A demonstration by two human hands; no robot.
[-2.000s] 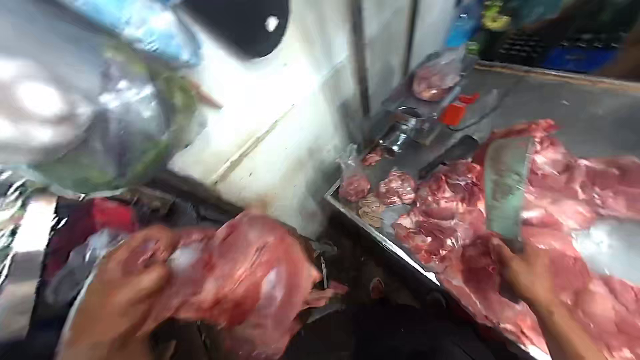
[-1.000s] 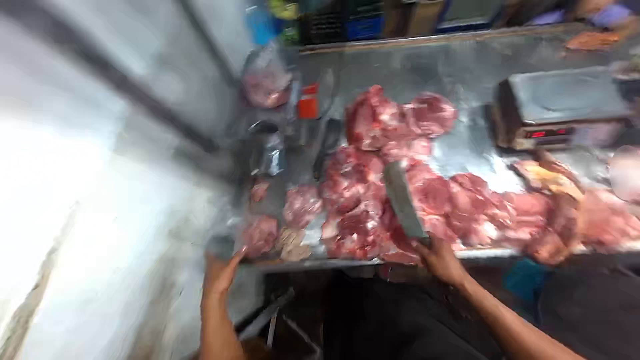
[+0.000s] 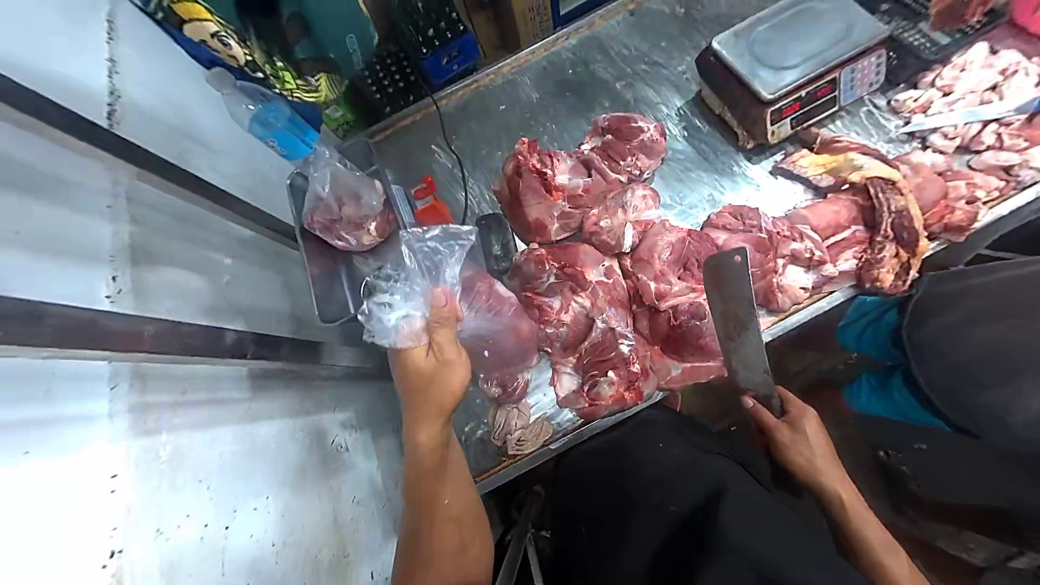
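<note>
My left hand (image 3: 432, 357) grips the gathered top of a clear plastic bag (image 3: 439, 252) near the counter's left end; reddish meat (image 3: 496, 325) shows through the plastic beside my fingers. In my right hand (image 3: 792, 435) is the handle of a cleaver (image 3: 735, 321), its broad blade pointing up over the front edge of the metal counter. Between the hands lie several large pieces of raw red meat (image 3: 605, 317). Another bagged piece of meat (image 3: 349, 211) rests in a metal tray (image 3: 313, 276) at the left.
A digital scale (image 3: 796, 57) stands at the back right, and a knife (image 3: 967, 115) lies on pale meat pieces (image 3: 959, 81). A plastic bottle (image 3: 272, 122), an orange object (image 3: 429, 203) and a black cable (image 3: 455, 146) are at the back left. A person in dark clothing (image 3: 975, 349) is at the right.
Two seconds ago my left hand held a large piece of meat left of the counter; now it grips a plastic bag over the counter. The cleaver has stayed in my right hand. The view has swung right.
</note>
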